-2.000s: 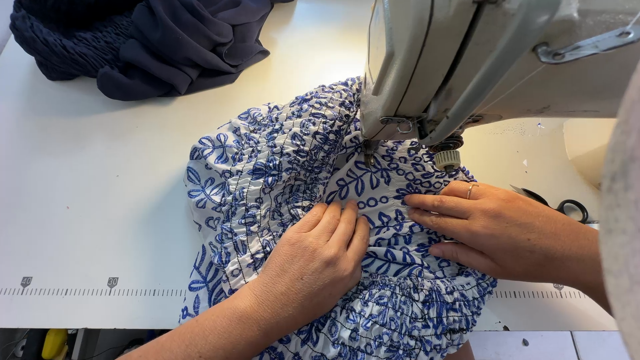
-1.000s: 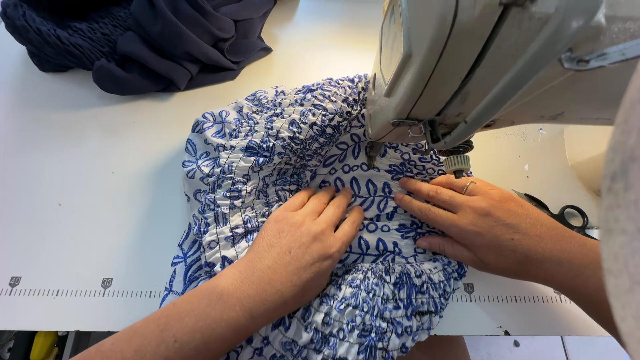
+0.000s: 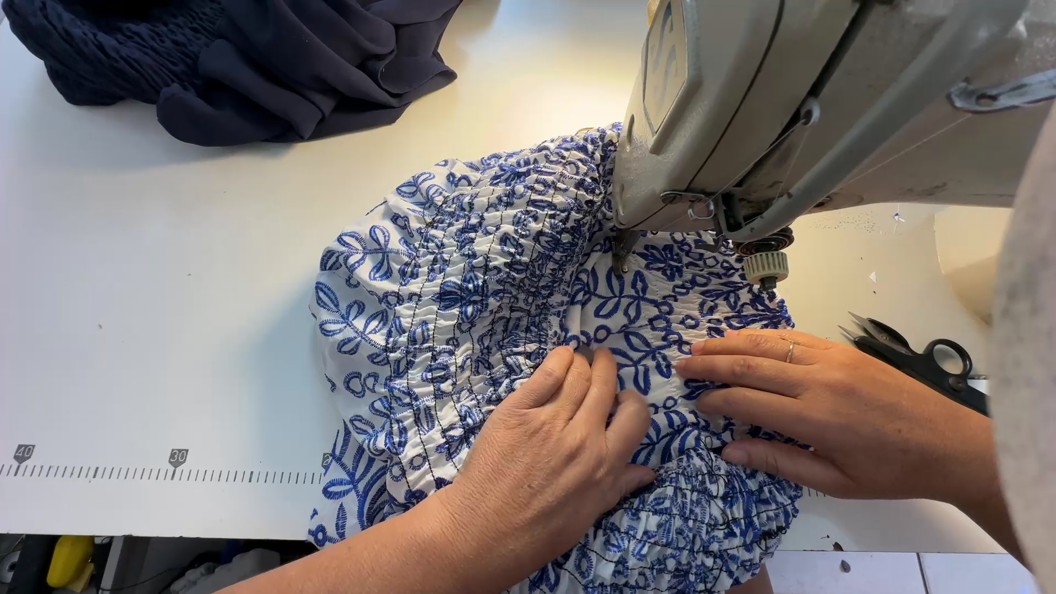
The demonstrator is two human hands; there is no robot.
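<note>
A white fabric with blue leaf embroidery and gathered, dark-stitched bands (image 3: 470,289) lies under the head of a sewing machine (image 3: 709,107). The presser foot (image 3: 621,252) rests at the fabric's flat middle strip; whether it is down on the cloth I cannot tell. My left hand (image 3: 561,429), fingers bent, holds a bit of the cloth below the foot, its fingertips at the edge of the gathered band. My right hand (image 3: 792,404) lies spread on the cloth to the right, a ring on one finger.
Dark navy fabric (image 3: 305,66) is heaped at the back left. Black-handled thread snips (image 3: 916,359) lie right of the cloth, beyond my right hand. A printed ruler scale (image 3: 177,476) runs along the table's front edge. Below it, at left, a yellow object (image 3: 70,561) shows.
The fingers of my left hand have bent and drawn together; they lay flatter on the cloth before. My right hand stays spread on the fabric.
</note>
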